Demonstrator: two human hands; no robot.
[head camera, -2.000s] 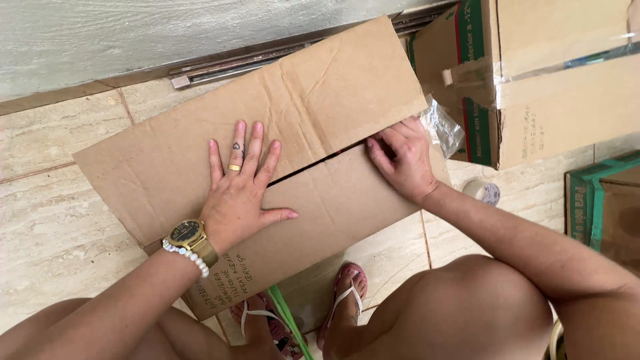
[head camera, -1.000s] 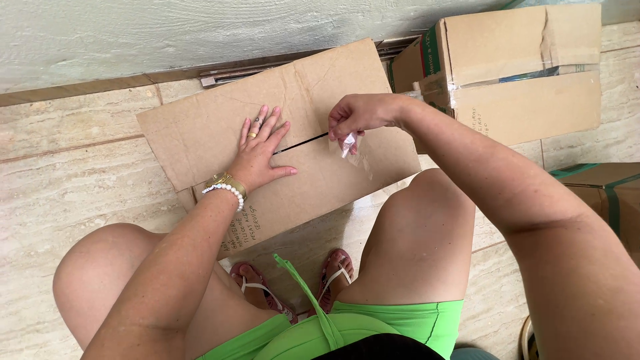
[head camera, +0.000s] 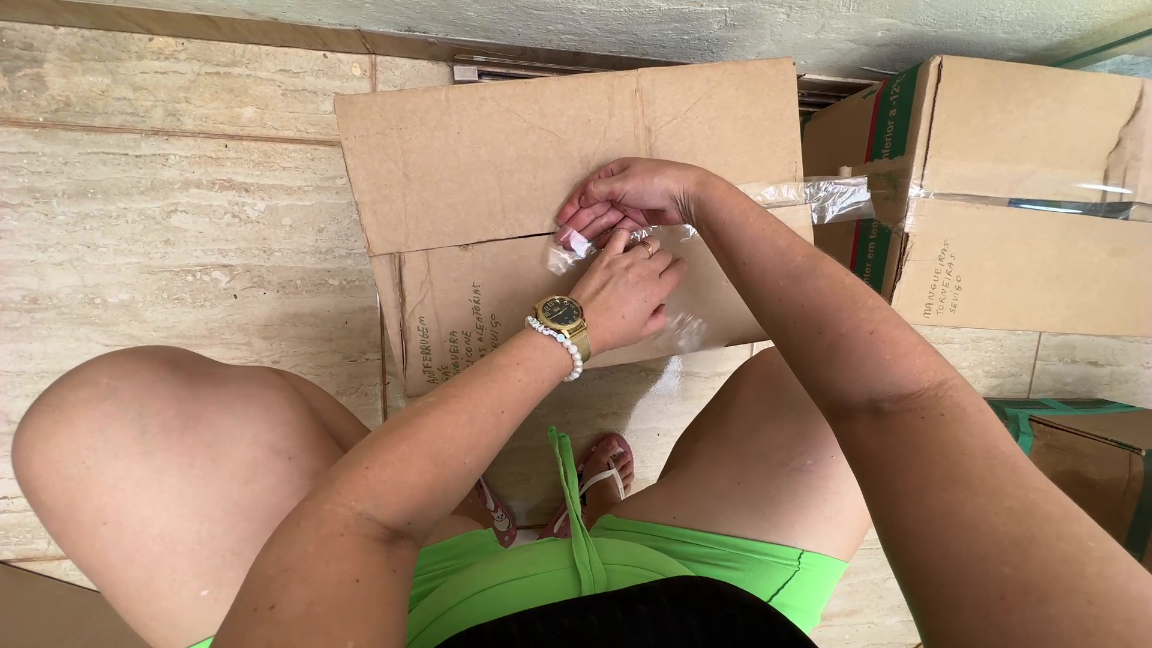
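A cardboard box (head camera: 504, 153) with its top flaps folded together stands on the floor in front of me, handwriting on its near flap. Clear packing tape (head camera: 837, 198) stretches over the seam at its right end. My right hand (head camera: 630, 193) grips the crumpled tape end near the middle of the seam. Close beside it, my left hand (head camera: 625, 292), with a gold watch and a bead bracelet at the wrist, touches the tape with curled fingers. Whether its fingertips pinch the tape, I cannot tell.
To the right stands a taped cardboard box (head camera: 1017, 261) bearing handwriting. A smaller box with green tape (head camera: 1080, 441) is at the lower right. Metal strips (head camera: 522, 74) lie along the wall behind the box. My sandaled feet (head camera: 607, 463) are just below its near edge.
My right hand has moved from the right end of the box to the middle of the seam. My left hand, flat on the flaps before, is now curled beside it at the tape.
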